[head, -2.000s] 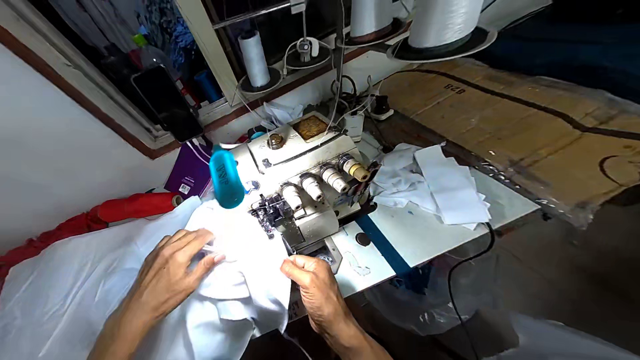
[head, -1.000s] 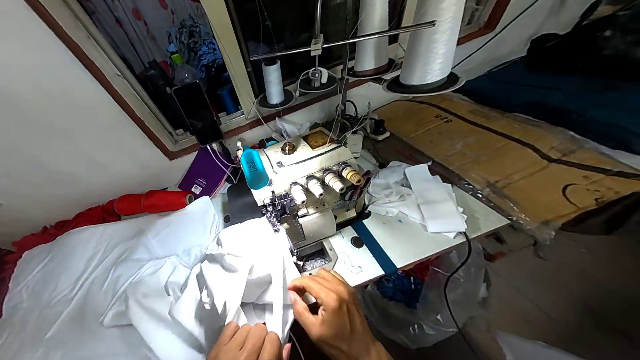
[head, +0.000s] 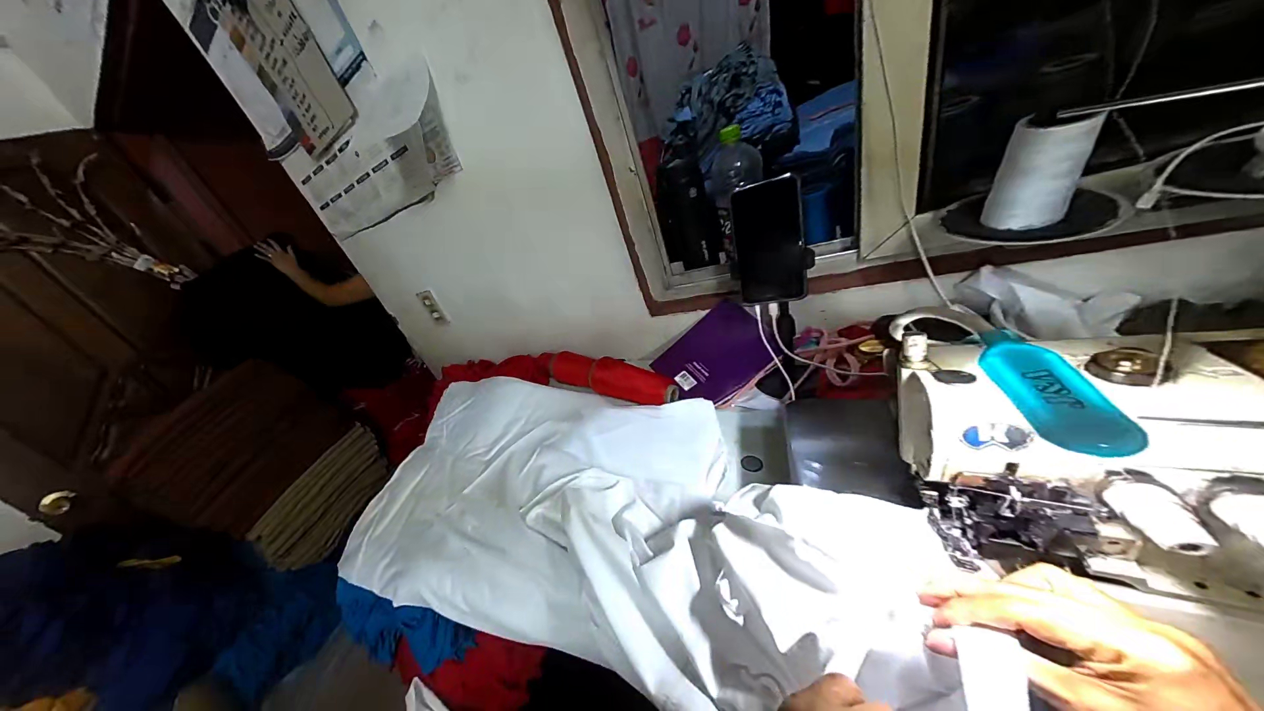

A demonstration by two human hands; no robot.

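Note:
White fabric (head: 632, 513) lies crumpled over the left of the work table and runs up to the overlock sewing machine (head: 1017, 513). My right hand (head: 1096, 632), at the lower right just below the machine's needle area, pinches an edge of the fabric between thumb and fingers. Only a small part of my left hand (head: 834, 693) shows at the bottom edge, against the fabric; its grip is hidden. A teal lamp or cover (head: 1062, 395) rests over the machine's top. White thread cones (head: 1155, 512) are along the machine's front.
A phone on a holder (head: 768, 240) stands behind the table beside a purple booklet (head: 719, 354). Red fabric with a red thread cone (head: 612, 378) lies along the wall. Cloth piles (head: 267, 612) fill the lower left. A person (head: 306, 306) in dark clothing is near the door.
The view has swung far to the left. My left hand has gone from lying on the fabric to the bottom edge of view. The fabric near the machine has been bunched up.

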